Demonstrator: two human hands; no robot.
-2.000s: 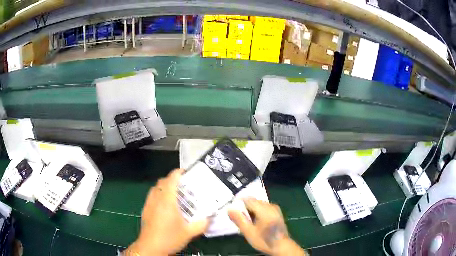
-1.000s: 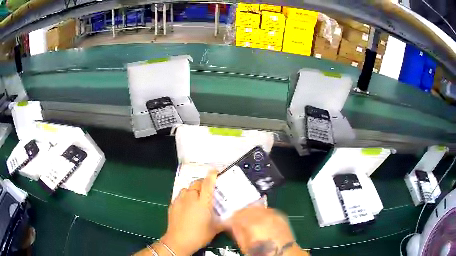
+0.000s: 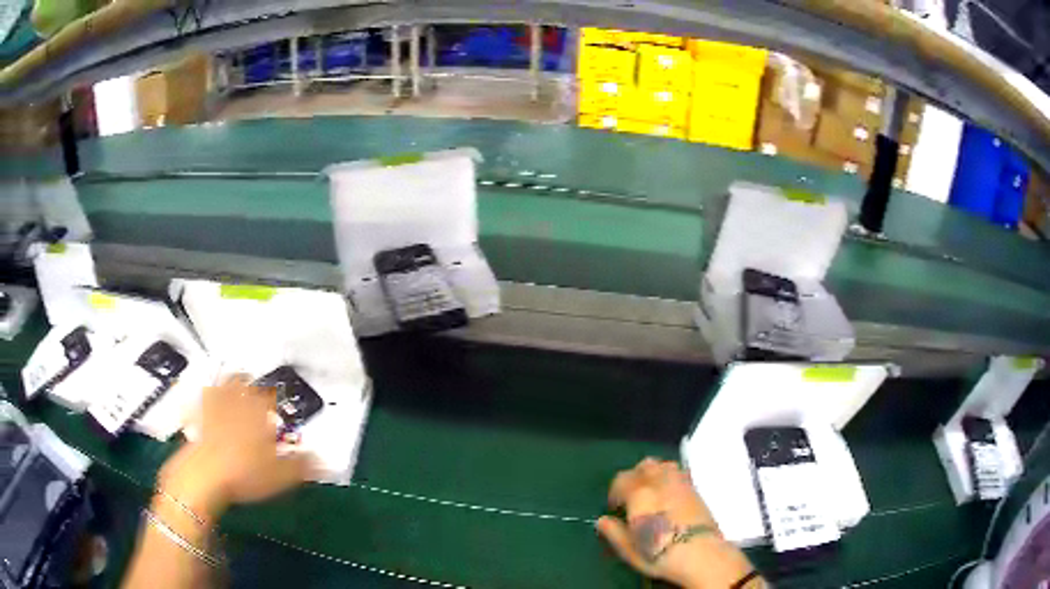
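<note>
An open white retail box (image 3: 271,334) with a yellow-green lid tab stands on the green belt at the left. A black smartphone (image 3: 293,397) lies in it, partly hidden by my left hand (image 3: 244,443), which lies over the phone's lower part; its grip is hidden. My right hand (image 3: 668,518) is beside another open white box (image 3: 846,477) at the right, fingers slightly curled, with nothing visible in it. That box holds a black phone (image 3: 783,444) with a printed white film on its lower part.
More open boxes with phones stand at the far left (image 3: 161,316) and far right (image 3: 1016,397). Two more, left (image 3: 403,201) and right (image 3: 783,230), stand on the level behind. Black trays (image 3: 40,489) are at lower left, a pink-grilled fan (image 3: 1028,552) at lower right.
The middle box and its phone are now at the left, beside the other boxes, with my left hand over the phone. My right hand has come off the phone and moved right. The view has shifted slightly.
</note>
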